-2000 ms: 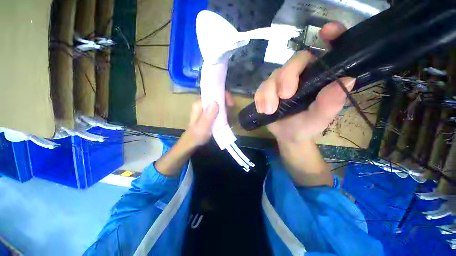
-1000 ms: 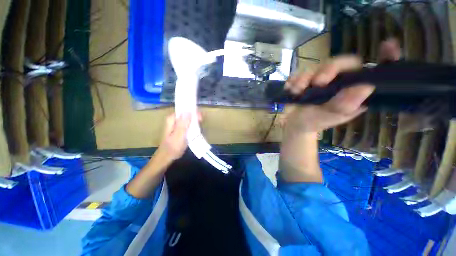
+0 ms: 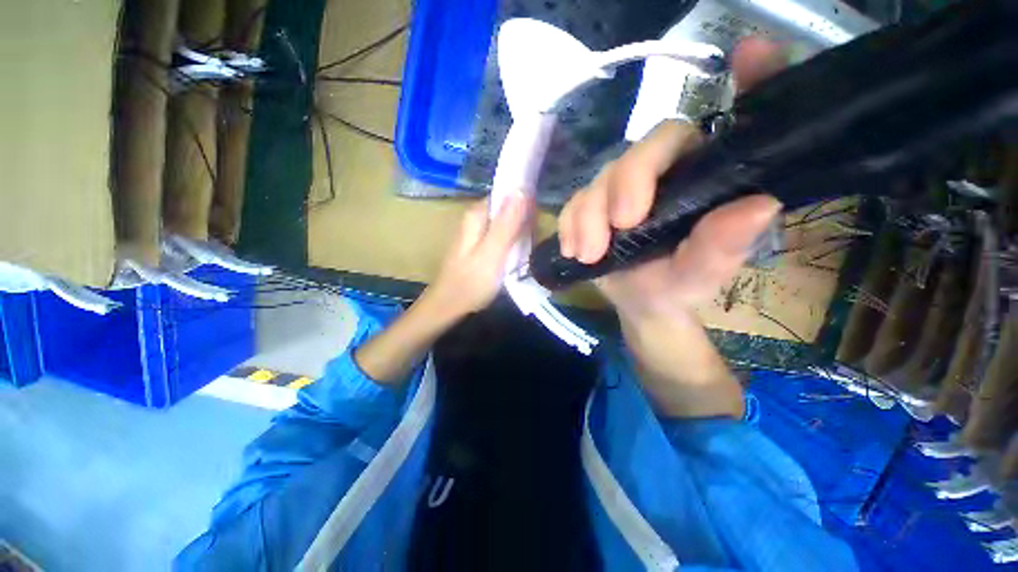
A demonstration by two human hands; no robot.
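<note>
A white-and-pink curved headband assembly [image 3: 522, 156] stands over the bench, its broad white end up and its split white prongs down toward me. My left hand [image 3: 488, 251] grips its lower middle. My right hand [image 3: 659, 229] is closed around a thick black electric screwdriver [image 3: 770, 134]. The screwdriver's front end is against or very close to the lower part of the headband; the bit is hidden. The silver screw feeder [image 3: 770, 34] is partly hidden behind my right hand and the screwdriver.
A blue tray [image 3: 441, 101] lies beside a dark patterned mat [image 3: 474, 145]. Cardboard dividers [image 3: 145, 145] with white parts and thin wires stand at left, and more [image 3: 949, 324] at right. Blue bins [image 3: 201, 341] are below the bench at left, others [image 3: 815, 436] at right.
My right hand and the screwdriver have moved from beside the feeder to the lower part of the headband, which my left hand still holds. The view has shifted.
</note>
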